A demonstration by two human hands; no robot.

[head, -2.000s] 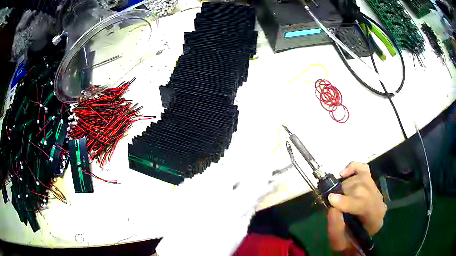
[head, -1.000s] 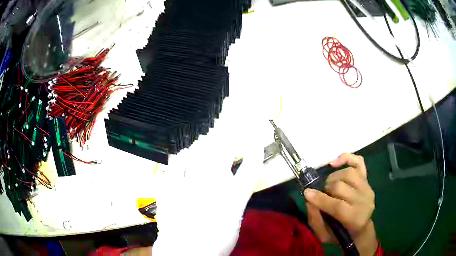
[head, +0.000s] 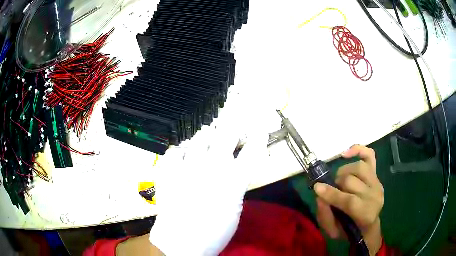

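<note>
My right hand [head: 352, 192], bare, is closed around the black handle of a soldering iron [head: 299, 139]. The iron points up and left, with a thin bent guide tube beside its barrel. My left hand [head: 200, 200], in a white glove, is closed on a yellow-orange-handled tool [head: 147, 192], seemingly a utility knife. Its handle end shows left of the glove, and a flat silvery end [head: 276, 135] shows at the right, against the iron near its tip. The glove is overexposed, so its fingers are hard to make out.
A long stack of black panels [head: 175, 75] stands beyond my left hand. Red leads [head: 82, 82], wired panels [head: 22, 115] and a clear hood [head: 40, 37] lie left. Red loops [head: 350, 47], cables [head: 425, 75] and green handles [head: 410, 6] are right.
The view has shifted down towards me since the first frame. The left glove has come in with the orange-handled tool, and its flat end has come against the iron. The right hand still holds the iron.
</note>
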